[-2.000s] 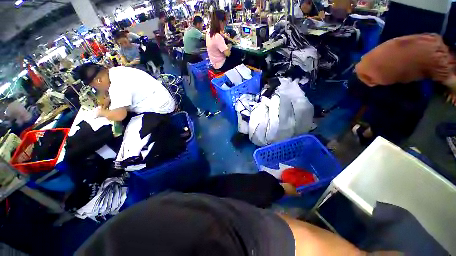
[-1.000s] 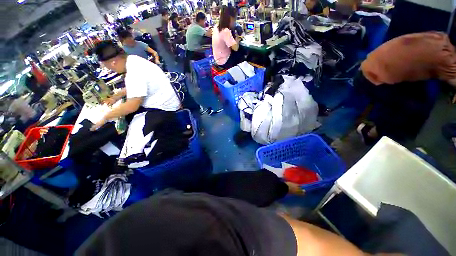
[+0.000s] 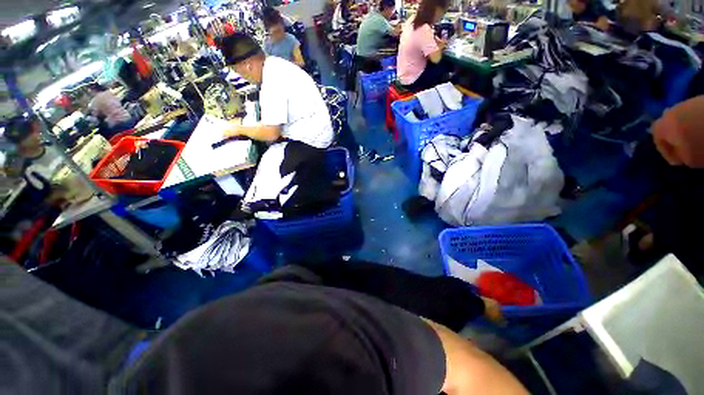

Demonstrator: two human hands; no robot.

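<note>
Neither of my hands can be made out. A bare arm [image 3: 477,369] comes out of a dark grey sleeve [image 3: 332,339] and runs off the bottom edge. A blue basket [image 3: 575,274] stands beyond it, with a red fabric bundle [image 3: 506,288] and white pieces [image 3: 465,271] inside. A long black shape [image 3: 401,289] ends at the basket's near left corner in a small skin-coloured part; I cannot tell if it is a hand or a foot. Dark cloth [image 3: 654,379] lies on the pale table [image 3: 656,308] at lower right.
A worker in white [image 3: 289,100] sits at a table on the left, beside an orange-red basket [image 3: 127,183] and a blue basket of black-and-white pieces [image 3: 313,225]. A large white bundle [image 3: 506,177] lies on the blue floor. A person's orange-brown sleeve [image 3: 683,131] shows at right.
The view has turned left, so the baskets, bundle and pale table sit further right. The arm shows less of its length. More dark grey cloth shows at lower left. The seated worker's arms have moved.
</note>
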